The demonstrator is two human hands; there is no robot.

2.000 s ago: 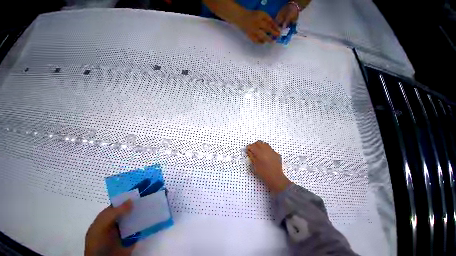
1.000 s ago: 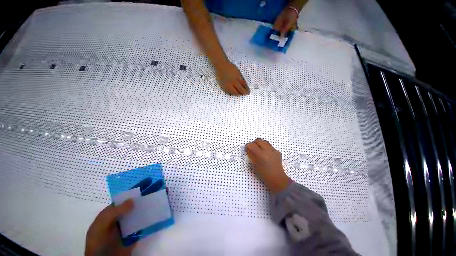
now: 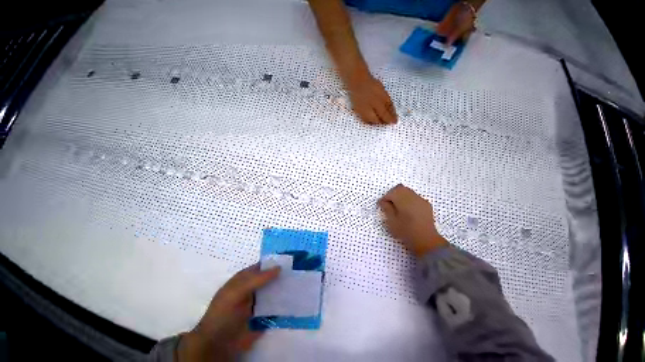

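Observation:
A large white panel with fine dark dots fills most of the view. My left hand holds a glossy blue pouch with a white carrier sheet on it, thumb on the white sheet, over the panel's near part. My right hand rests on the panel right of centre, fingers curled with the tips down at the dotted surface. Whether a small piece is under or between its fingertips is hidden. Small grey squares lie on the panel to the right of my right hand.
Across the panel, another person's hand touches the surface. That person's other hand holds a blue pouch with white pieces. Dark squares sit in the far row. Shiny metal rollers show at right and at the upper left edge.
The view has shifted, so the panel sits further right. My left hand and pouch have moved closer to my right hand. The other person's hand has reached down onto the panel since the earliest frame.

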